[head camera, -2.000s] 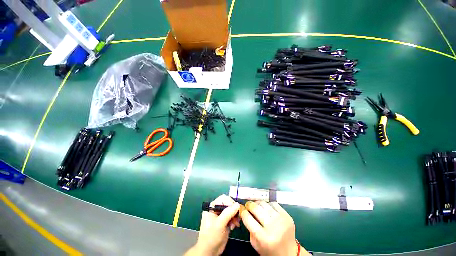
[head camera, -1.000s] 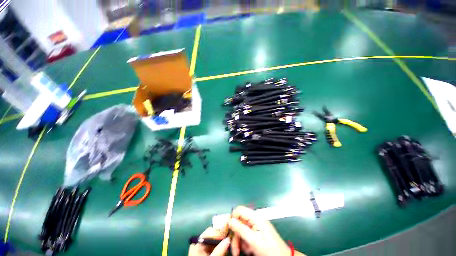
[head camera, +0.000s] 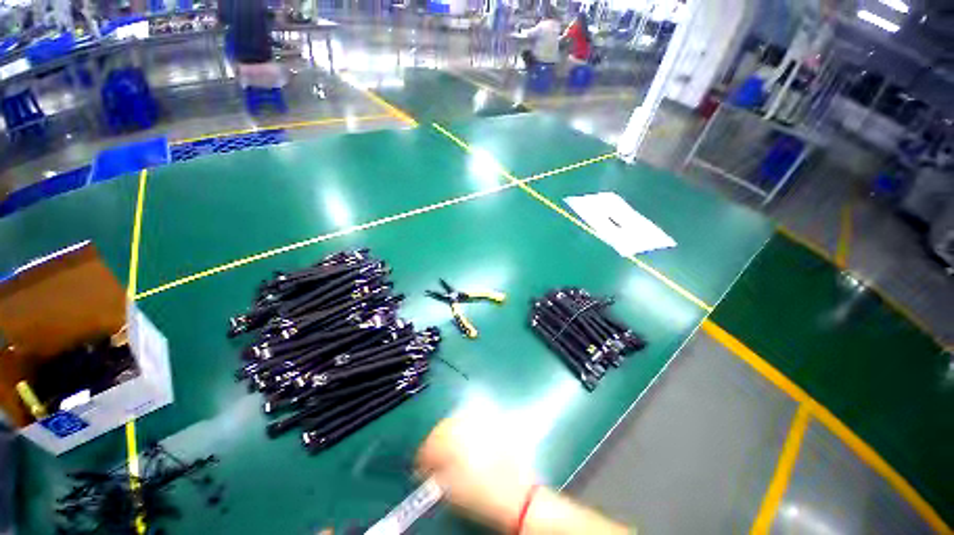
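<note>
My right hand (head camera: 466, 460) is blurred at the bottom centre, over the bench edge side of the steel ruler (head camera: 406, 510); its fingers and anything in them cannot be made out. A faint dark blur lies just left of it. My left hand cannot be made out; the bottom edge cuts off that area. The large harness pile (head camera: 340, 350) lies left of centre. The right harness bundle (head camera: 586, 336) lies beyond my right hand, with a thin black strand across it. Loose cable ties (head camera: 131, 491) lie at the lower left.
Yellow-handled pliers (head camera: 466, 305) lie between the harness pile and the bundle. An open cardboard box (head camera: 152, 371) with dark contents stands at the left. White paper (head camera: 619, 223) lies farther back, near a white post (head camera: 654, 94). Two or more people are at distant workstations.
The view has swung right and up, so the bench things appear farther left. My right hand has left the pose close to my left hand. The scissors and left bundle are out of view.
</note>
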